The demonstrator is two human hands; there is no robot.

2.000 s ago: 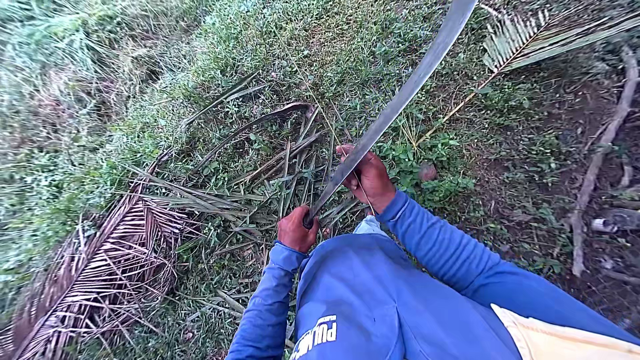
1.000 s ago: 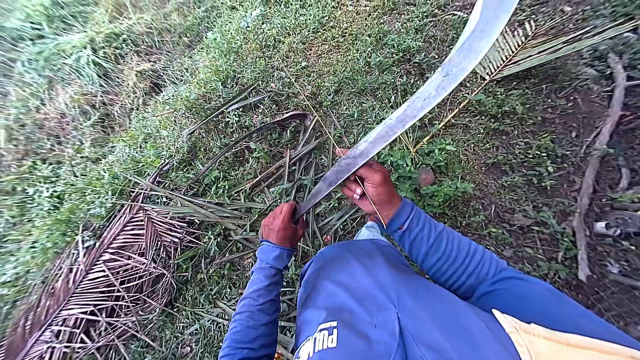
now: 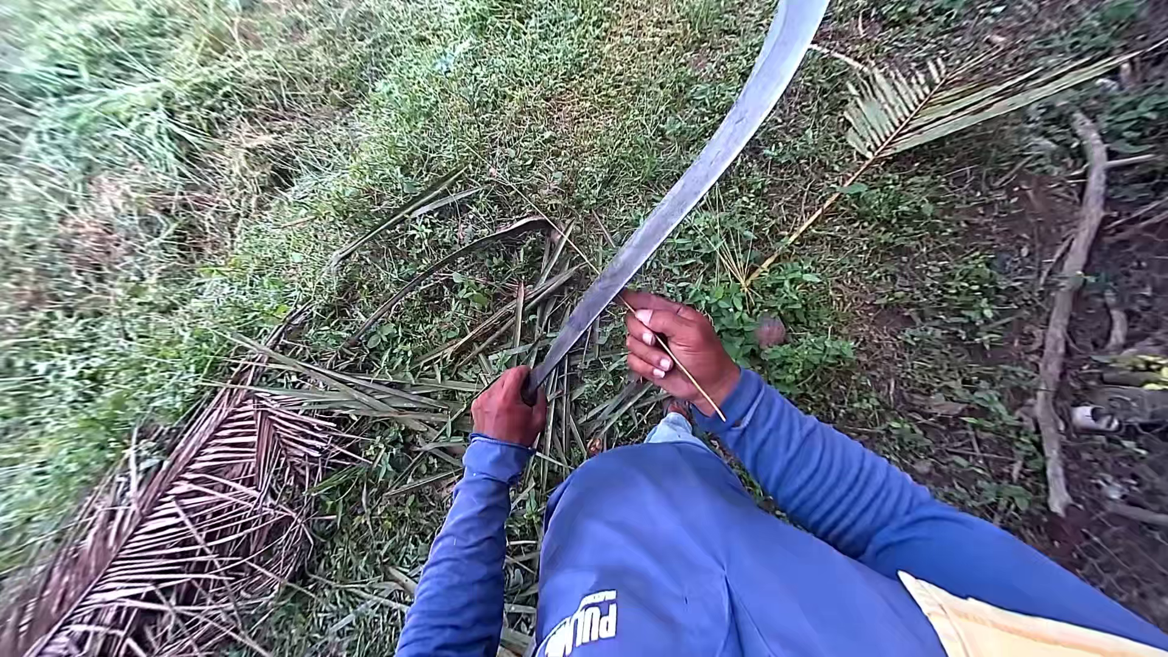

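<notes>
My left hand (image 3: 509,407) grips the handle end of a long curved machete (image 3: 680,196), whose blade slants up and right, beyond the top of the view. Just right of the blade's lower part, my right hand (image 3: 680,347) pinches a thin palm leaf midrib (image 3: 686,372) between thumb and fingers. One end of the midrib lies over the wrist; its other end runs up behind or against the blade, which I cannot tell. Cut green palm leaflets (image 3: 392,401) lie on the grass below and beside the hands.
A dry brown palm frond (image 3: 155,529) lies at lower left. At upper right is a partly stripped green frond (image 3: 899,123) with a bare stem. A crooked branch (image 3: 1068,310) lies on dark soil at right, near a brown round object (image 3: 769,331) in the weeds.
The machete blade has swung to the right and lower since the oldest frame, its broad face now paler. My right hand still holds a thin strip, which now lies across the palm side toward the wrist.
</notes>
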